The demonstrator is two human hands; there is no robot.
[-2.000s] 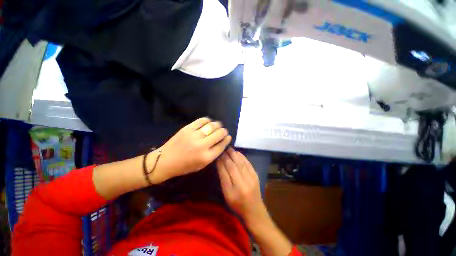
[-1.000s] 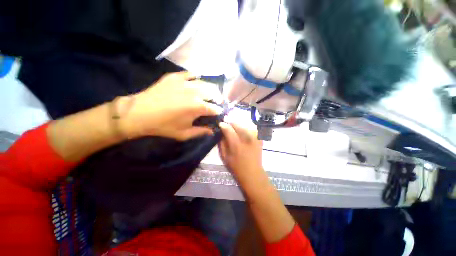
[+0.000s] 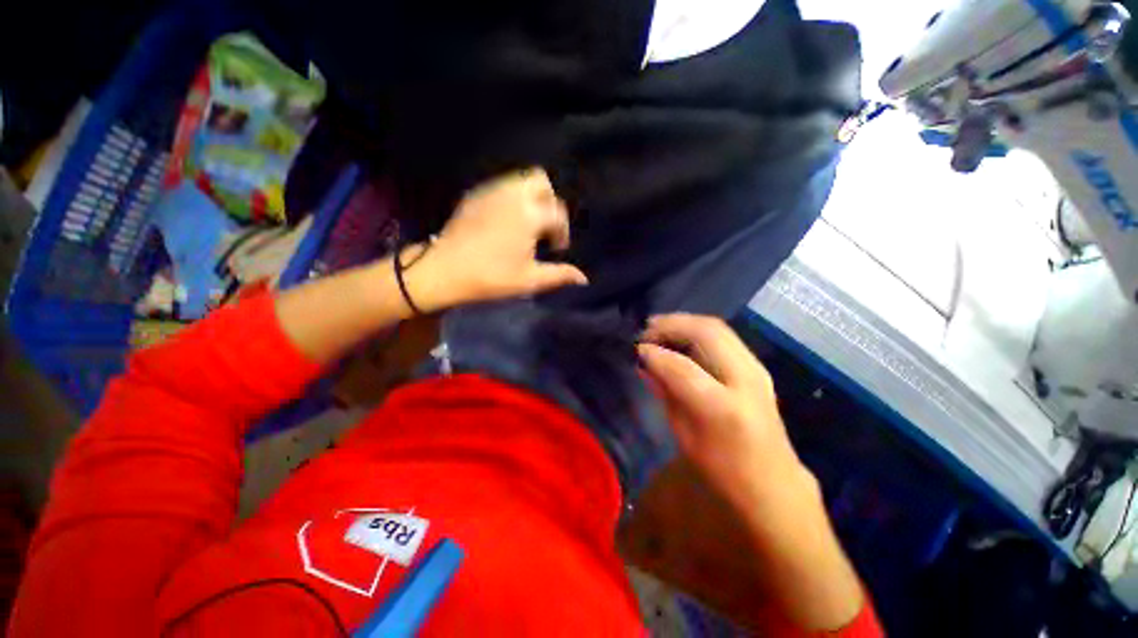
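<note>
Dark cloth (image 3: 699, 162) spreads from the top of the view down to the lap, with a white piece (image 3: 699, 25) at its upper edge. The cloth's right edge reaches the needle area of a white sewing machine (image 3: 998, 87). My left hand (image 3: 499, 243) is over the cloth, slightly blurred, thumb stretched apart from the curled fingers, with nothing visible in it. My right hand (image 3: 718, 380) is lower and to the right, near the lap, its thumb and forefinger closed on a fold of the dark cloth. The fingertips partly hide the fold.
A blue lattice crate (image 3: 94, 237) at left holds a colourful packet (image 3: 250, 125) and pale cloth. The white table's front edge carries a printed ruler (image 3: 861, 330). Black cables (image 3: 1086, 486) hang at the lower right. A blue strip (image 3: 418, 592) lies against the red shirt.
Both hands have moved from beside the needle back towards the lap and are now apart. The view has turned; the machine now appears at upper right and the crate is in fuller view.
</note>
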